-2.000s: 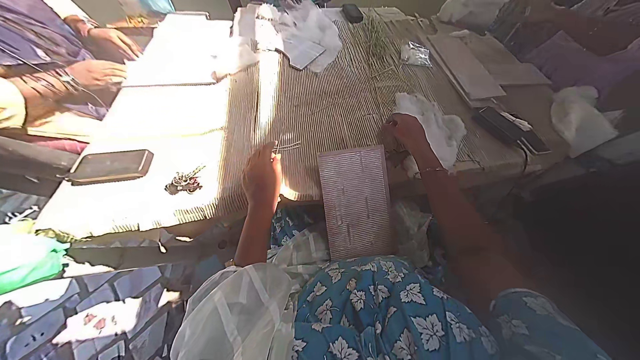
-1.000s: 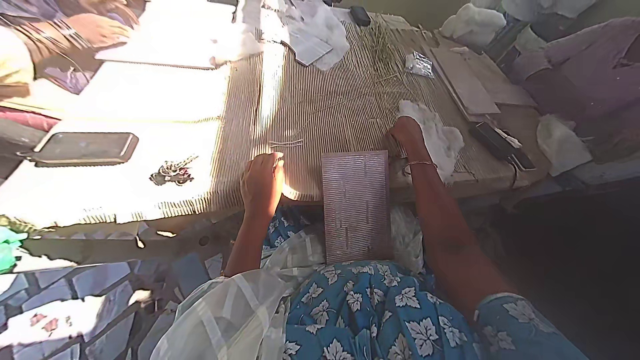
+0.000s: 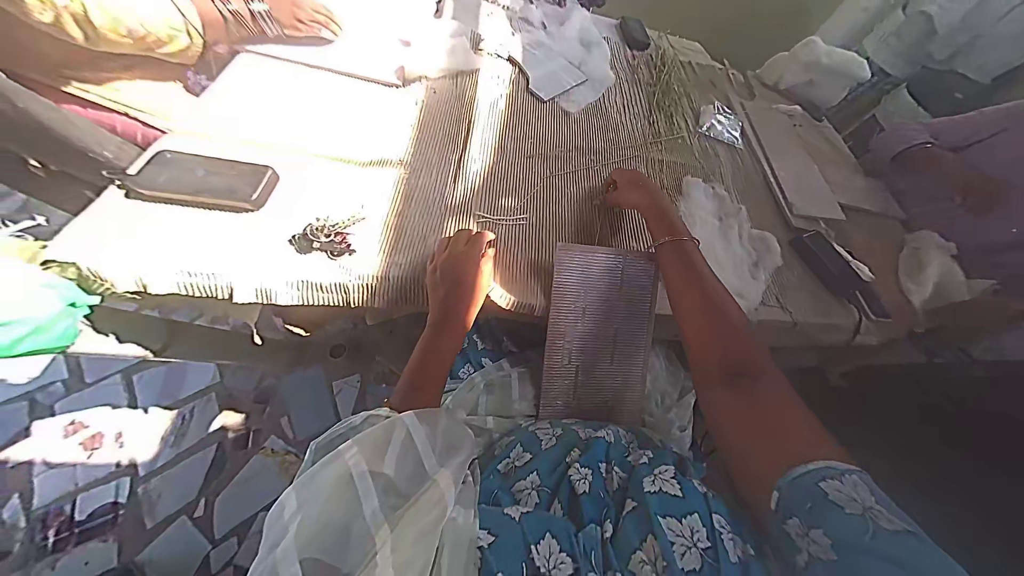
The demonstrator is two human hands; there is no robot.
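My left hand [image 3: 462, 276] rests near the front edge of the striped woven mat [image 3: 512, 176], its fingers curled; what lies inside them is hidden. Just beyond its fingertips lie thin pale sticks or wires [image 3: 502, 218]. My right hand [image 3: 632, 192] is over the mat, fingertips pinched together, with a thin strand seeming to run from them; the held part is too small to make out. A ridged rectangular board [image 3: 600, 332] leans between my forearms, its top at the mat's edge. White cotton-like material [image 3: 724, 240] lies right of my right wrist.
To the left are a phone-like dark device [image 3: 206, 178] and a bunch of keys or small metal parts [image 3: 326, 236]. Grass-like stalks [image 3: 668, 88], a small clear packet [image 3: 721, 124], flat boards [image 3: 788, 160] and a dark case [image 3: 828, 260] lie right. Another person's hand [image 3: 300, 16] is upper left; a person's sleeve is far right.
My right hand has moved from beside the white material, farther over the mat and toward the middle. My left hand stays near the mat's front edge. The view has shifted closer.
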